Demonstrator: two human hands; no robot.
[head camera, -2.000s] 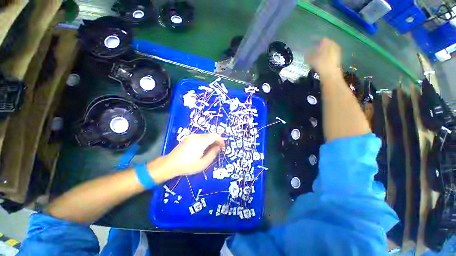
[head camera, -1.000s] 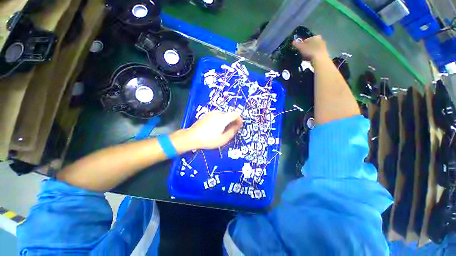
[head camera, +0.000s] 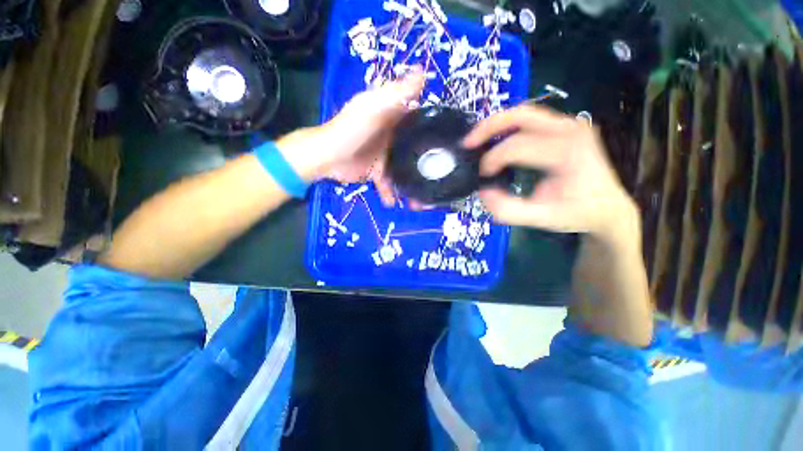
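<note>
A round black housing (head camera: 412, 176) with a pale centre is held over the blue parts tray (head camera: 319, 255). My right hand (head camera: 546, 172) grips the housing's arm side, with thumb and fingers on its right edge. My left hand (head camera: 374, 128), with a light blue wristband (head camera: 280, 169), is at the housing's left edge; its fingers are partly hidden behind the housing, so its hold cannot be told. White wired boards (head camera: 455, 228) with thin reddish leads lie tangled in the tray, partly hidden by the housing and hands.
Another black housing (head camera: 216, 114) lies on the dark green bench at the left, with one more cut off at the top. Cardboard dividers (head camera: 44, 114) stand at the far left, and more dividers (head camera: 691, 211) at the right. Several dark housings with pale centres show at upper right.
My right hand has come back from the far right side to above the tray with a black housing. My left hand now meets the housing. The view has tilted down toward my lap.
</note>
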